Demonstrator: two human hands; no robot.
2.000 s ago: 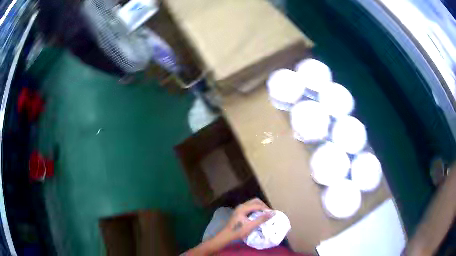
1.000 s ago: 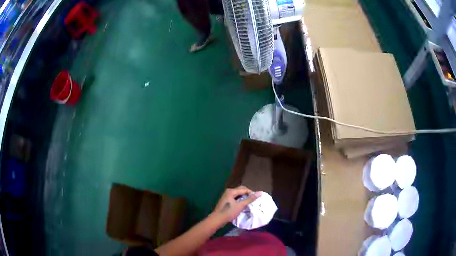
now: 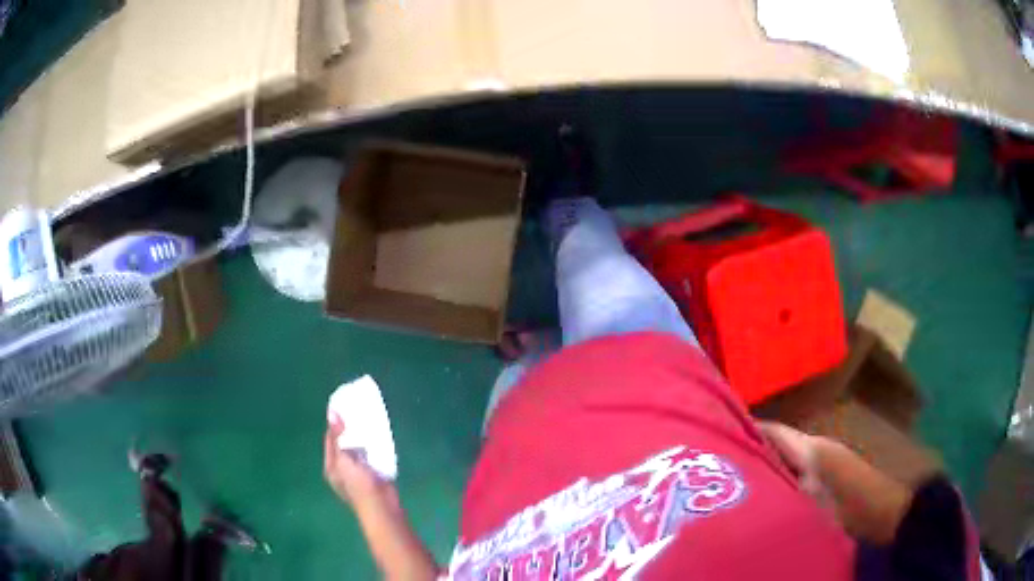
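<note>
My left hand (image 3: 354, 471) holds a white wrapped piece (image 3: 365, 426) at the lower left, out to the side of my body. The piece is seen partly edge-on, tilted, with my fingers along its left side. My right hand (image 3: 811, 456) is at the right side of my red shirt (image 3: 612, 454); it is blurred, its fingertips are partly hidden at the cloth, and I cannot tell if it grips the cloth. An open brown carton (image 3: 516, 244) stands on the floor in front of my legs, with no wrapped piece visible inside.
The cardboard-covered bench (image 3: 567, 45) crosses the top, bearing stacked cardboard sheets (image 3: 204, 68) and white paper (image 3: 833, 25). A red stool (image 3: 777, 312) and another open carton (image 3: 901, 392) are right. A pedestal fan (image 3: 79, 329) with a cord is left. A person's legs (image 3: 159, 516) show lower left.
The view has turned, so the bench now lies across the top and the wrapped rows are out of view. My left hand has swung out left with the piece. My right hand has come into view.
</note>
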